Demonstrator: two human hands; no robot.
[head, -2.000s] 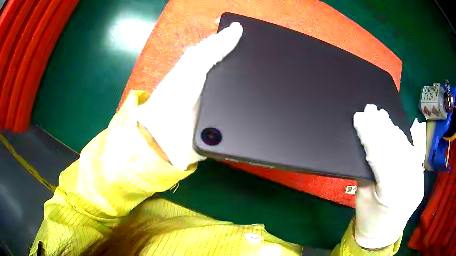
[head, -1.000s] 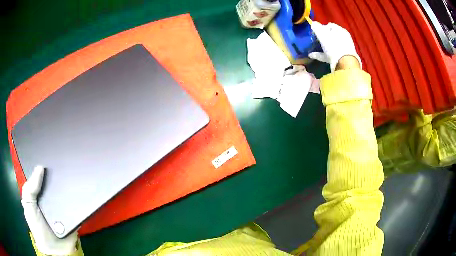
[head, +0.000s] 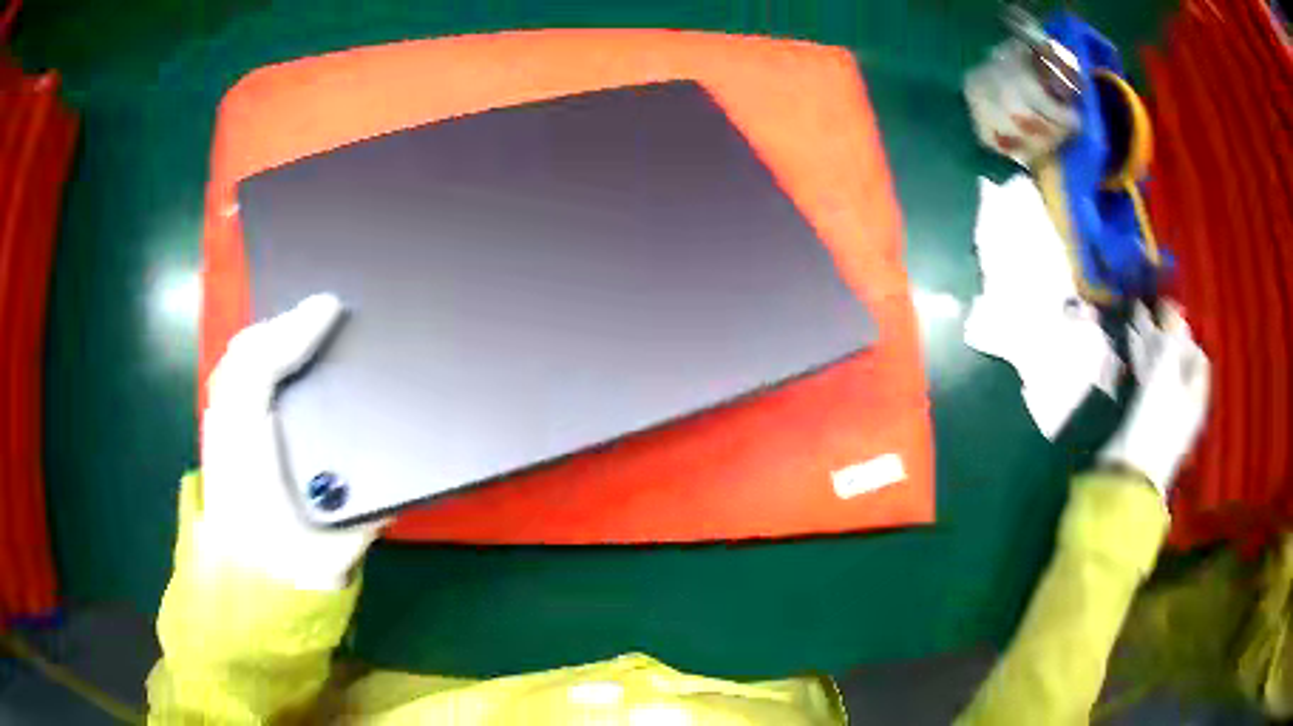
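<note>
A tablet (head: 553,284) lies back side up, its grey back showing, turned at a slant over an orange-red foam pad (head: 681,489). Its round dark camera is at the lower left corner. My left hand (head: 270,440), in a white glove, grips that corner, thumb on the back and fingers hidden underneath. My right hand (head: 1166,397), gloved and blurred, is at the near end of the blue tape dispenser (head: 1106,170). Its fingertips are too blurred to tell whether they hold anything.
A crumpled white cloth or paper (head: 1035,312) lies left of the dispenser. A whitish container (head: 1018,99) stands beside it. Stacks of orange-red foam trays are at the left (head: 29,341) and right (head: 1234,270). A white label (head: 868,475) is on the pad. The worktop (head: 638,610) is green.
My right hand has left the tablet for the tape dispenser and now is at its near end. The tablet has been lowered towards the pad, held by my left hand only. The view has shifted.
</note>
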